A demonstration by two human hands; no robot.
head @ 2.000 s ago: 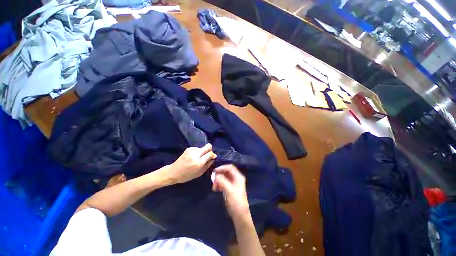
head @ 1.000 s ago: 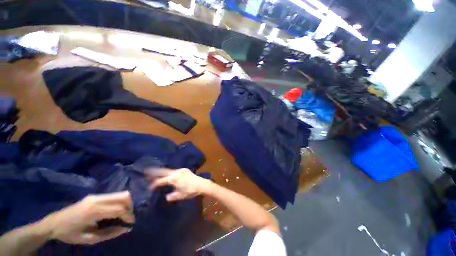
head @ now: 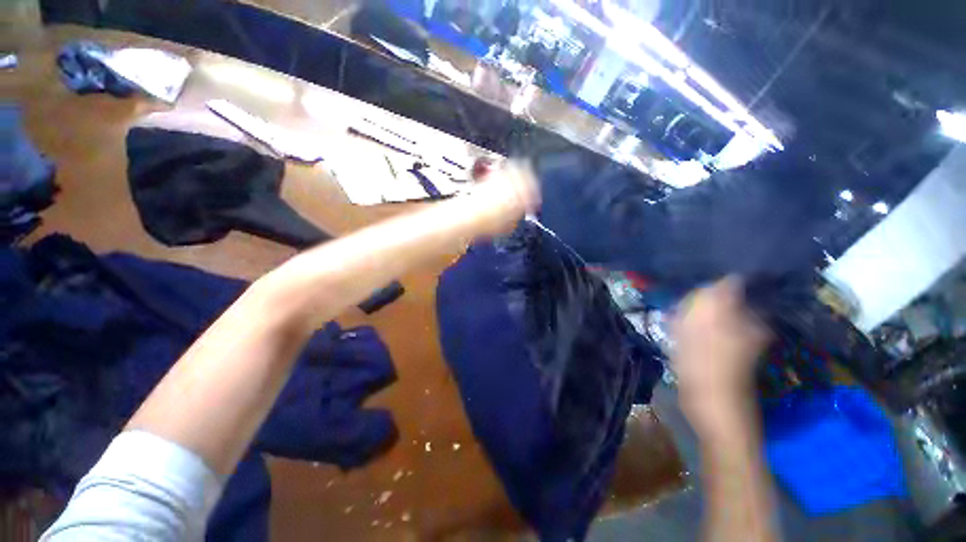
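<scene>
My left hand (head: 506, 199), blurred, is at upper centre, at the near corner of a raised dark navy garment (head: 646, 222). My right hand (head: 720, 328), also blurred, is at the garment's lower edge on the right. The garment is spread in the air between and beyond both hands, and its far outline is lost in blur. Below it lies the garment stack (head: 477, 349), navy with shiny lining, at the table's right edge. More navy garments (head: 328, 392) are heaped at left, partly behind my left arm.
A black cut piece (head: 201, 185) lies mid-table, its tail partly behind my left forearm. White papers (head: 365, 175) lie at the far table edge, with a bundled cloth (head: 83, 69) at far left. A blue bin (head: 837, 450) is on the floor at right.
Both hands have moved up and right from the heap of navy garments to above the stack. A dark garment is now raised between them. The view has shifted slightly.
</scene>
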